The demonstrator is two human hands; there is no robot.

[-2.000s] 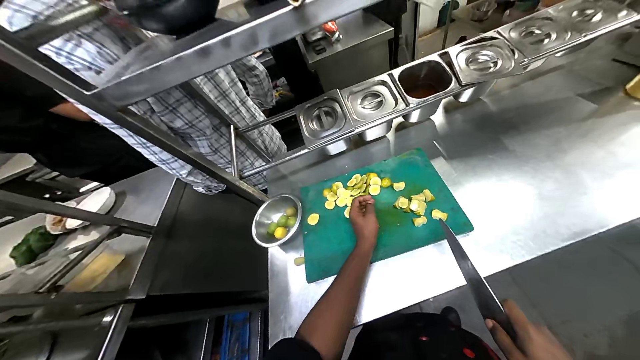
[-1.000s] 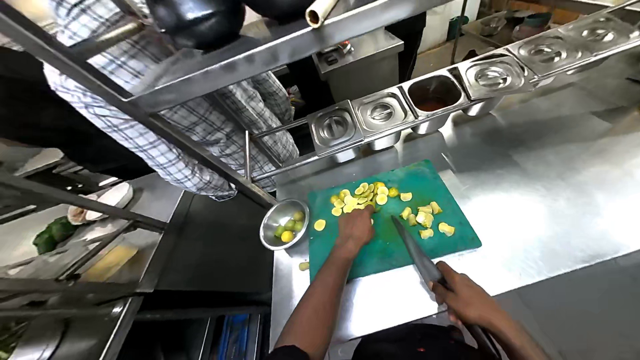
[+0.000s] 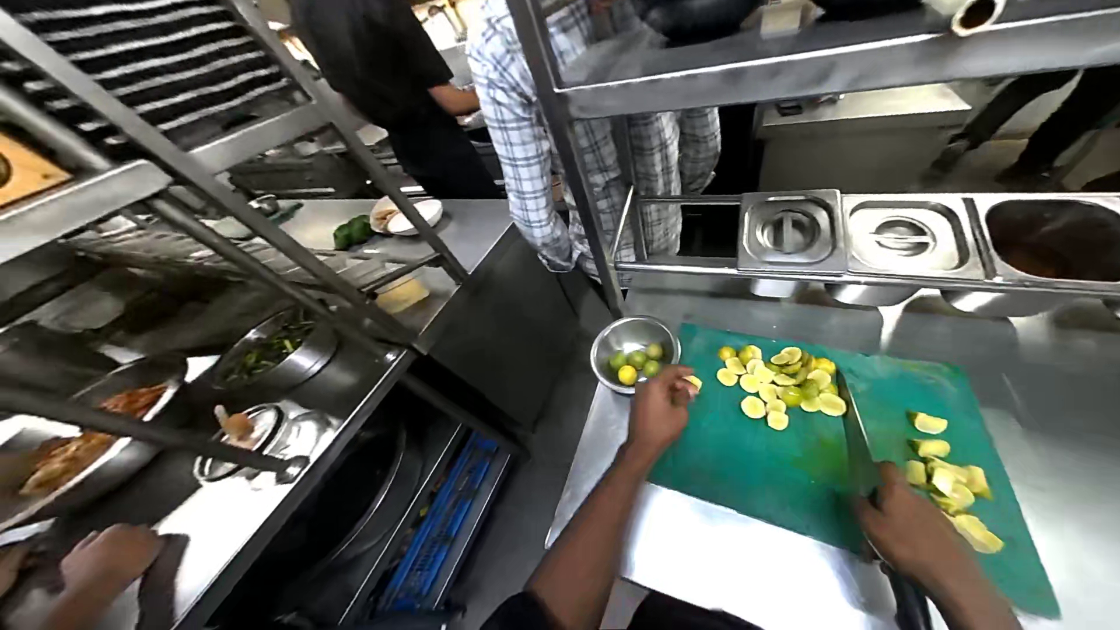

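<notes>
My left hand (image 3: 661, 407) is at the left edge of the green cutting board (image 3: 752, 472), just below the steel bowl (image 3: 597, 360) of whole limes (image 3: 627, 374). A pale yellow cut piece (image 3: 693, 383) shows at its fingertips. My right hand (image 3: 901, 516) grips a large knife (image 3: 857, 437), its blade lying over the board with the tip by the pile of lime slices (image 3: 778, 420). Thicker cut lime chunks (image 3: 949, 481) lie at the board's right side, right of the knife.
Lidded steel containers (image 3: 790, 232) and an uncovered one (image 3: 1059, 236) line the rail behind the board. A metal shelf post (image 3: 569, 166) rises behind the bowl. Co-workers stand beyond, one in a checked shirt (image 3: 516, 114). Another person's hand (image 3: 114, 556) is at lower left, near food pans.
My left hand has moved from the lime slices to beside the bowl. The view has swung left. The knife tip is now at the slices.
</notes>
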